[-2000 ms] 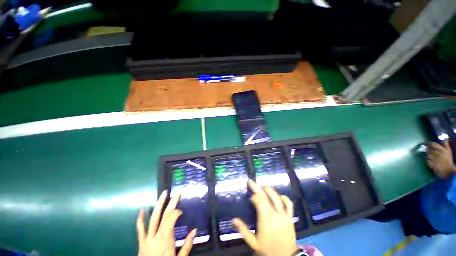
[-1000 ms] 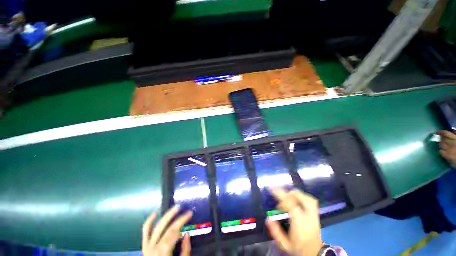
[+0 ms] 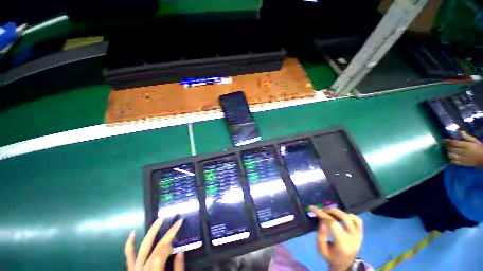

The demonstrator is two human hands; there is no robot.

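A black phone tray (image 3: 249,148) with five slots lies flat before me. Smartphones fill its four left slots; the rightmost slot is empty. The three left phones show rows of green and white text. The fourth smartphone (image 3: 307,172) has a dark screen with green and red buttons at its bottom. My right hand (image 3: 339,235) holds nothing, a fingertip at the green button. My left hand (image 3: 154,249) is spread at the lower end of the leftmost smartphone (image 3: 179,198) and holds nothing. The hand's lower part is cut off by the frame.
Another smartphone (image 3: 239,117) lies behind the tray, partly on the brown board (image 3: 153,103). Blue pens (image 3: 206,81) and stacked trays (image 3: 196,69) are on the board. A scuffed metal post (image 3: 373,50) stands back right. Another person's hand (image 3: 463,149) holds a filled tray (image 3: 455,111) at right.
The view has shifted, so the tray sits further left in it. My right hand has moved from the third phone to the fourth. The three left phones changed from red and green buttons to text.
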